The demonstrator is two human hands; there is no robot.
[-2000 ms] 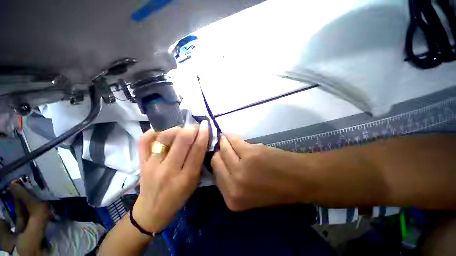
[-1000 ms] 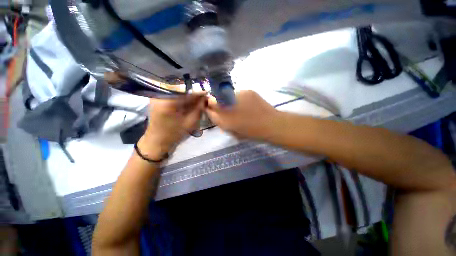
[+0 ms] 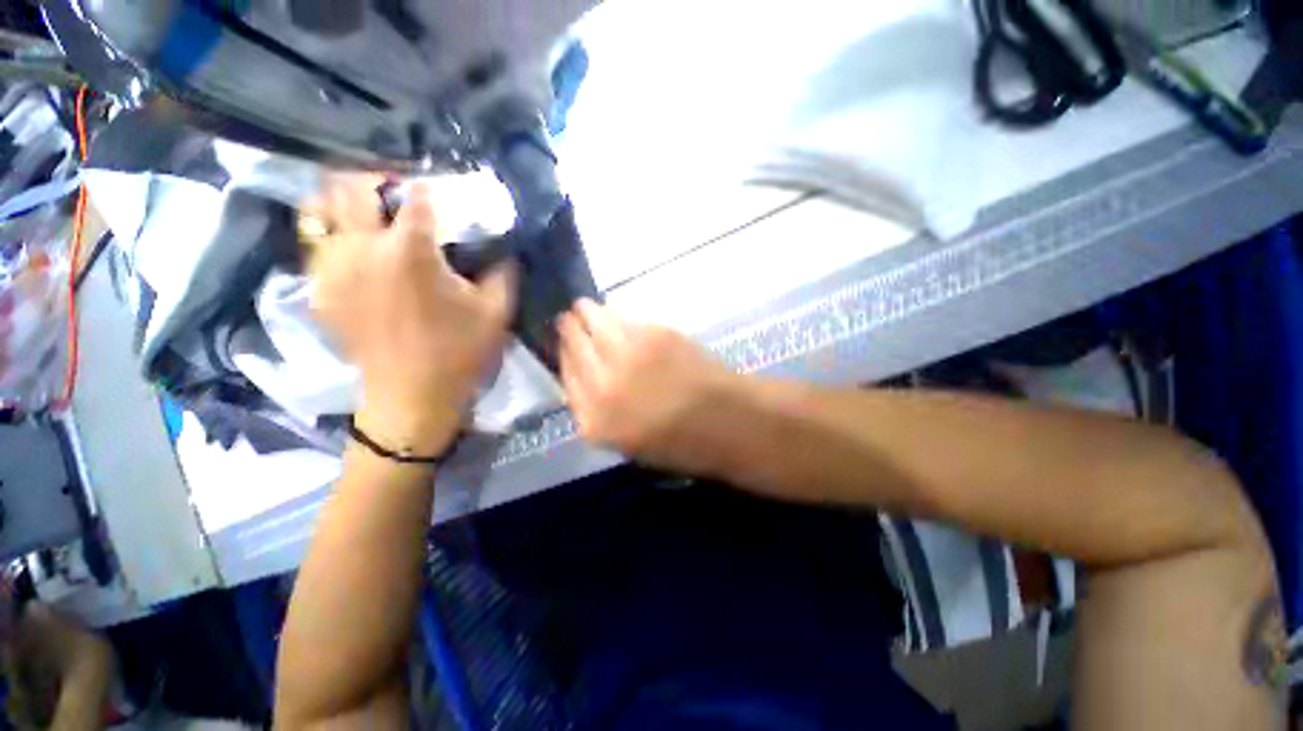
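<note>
The striped garment body (image 3: pixel 215 271), white and grey, lies bunched on the table left of the needle area. A dark grey cloth piece (image 3: pixel 555 279) lies under and just right of the machine head (image 3: pixel 386 72). My right hand (image 3: pixel 629 379) pinches the near edge of this dark piece with its fingertips. My left hand (image 3: pixel 407 293), blurred, lies over the striped cloth with its fingers spread; whether it grips any cloth cannot be told. The needle and presser foot are hidden or too blurred to make out.
A pale cut stack (image 3: pixel 886 157) lies right of the machine. Black scissors (image 3: pixel 1050 64) and a thin green-dark tool (image 3: pixel 1207 103) lie at the upper right. A ruler tape (image 3: pixel 886 300) runs along the front edge. Striped pieces (image 3: pixel 957 578) hang below. Another person's arm (image 3: pixel 65 664) shows lower left.
The view has shifted. My hands, earlier close together at the needle, are now apart, the left over the striped cloth. The dark piece now shows more fully between them.
</note>
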